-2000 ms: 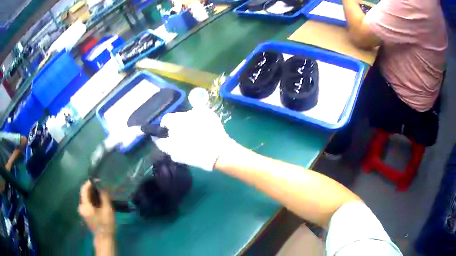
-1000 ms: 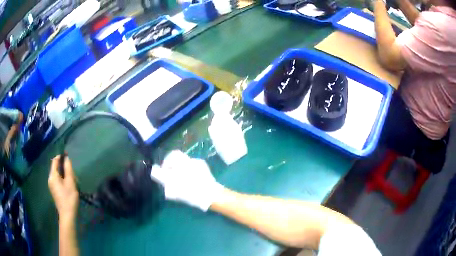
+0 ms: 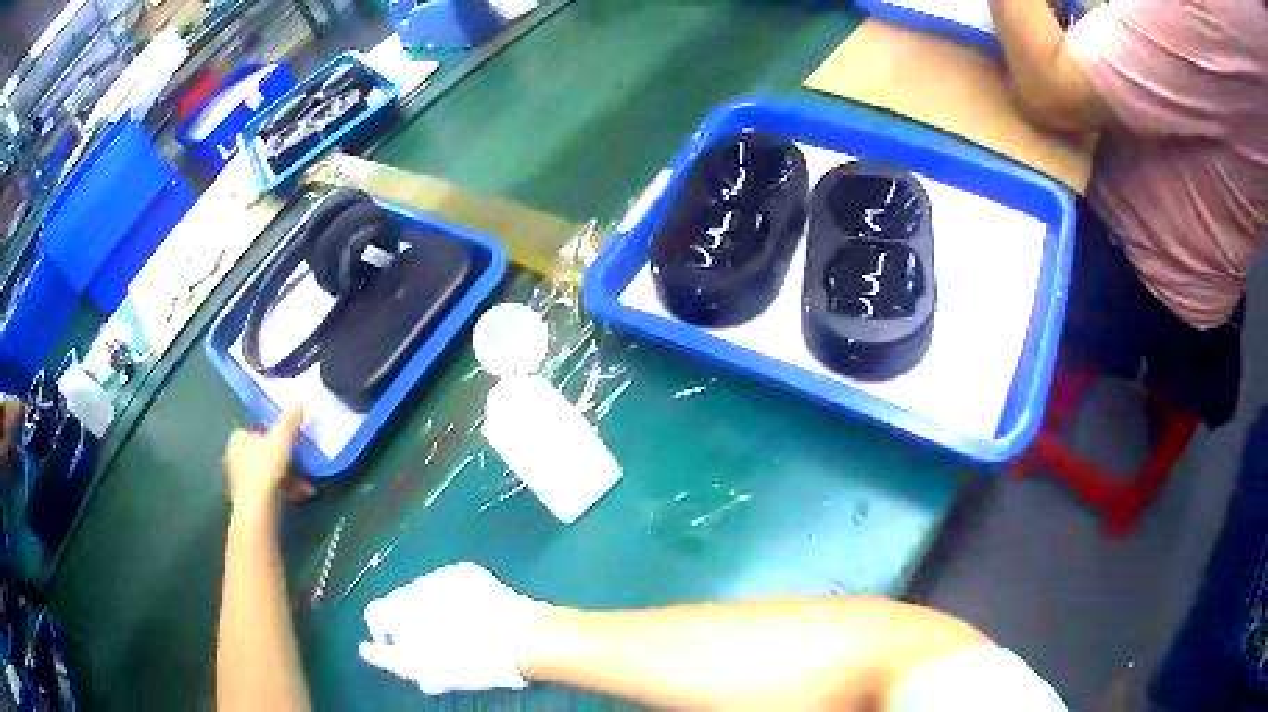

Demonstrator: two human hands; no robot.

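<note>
The black headphones (image 3: 348,245) lie in the small blue tray (image 3: 487,264) at left, beside the flat black carrying case (image 3: 396,317). My bare left hand (image 3: 264,459) is at the tray's near corner, its fingers at the rim; whether it grips the rim is unclear. My right hand (image 3: 452,629), in a white glove, is over the bench edge nearest me with its fingers curled. A cloth in it cannot be told apart from the glove. The white bottle (image 3: 549,445) with a round top stands right of the small tray.
A larger blue tray (image 3: 834,403) at right holds two shiny black oval cases (image 3: 869,271). Clear tape and a yellow guide bar (image 3: 445,209) lie by the bottle. A person in pink (image 3: 1182,125) sits at upper right, near a red stool (image 3: 1133,473). Another blue tray (image 3: 323,123) is at upper left.
The headphones have gone from my left hand into the small tray beside the case. My left hand has moved to the tray's near corner. My gloved right hand has moved down, away from the headphones.
</note>
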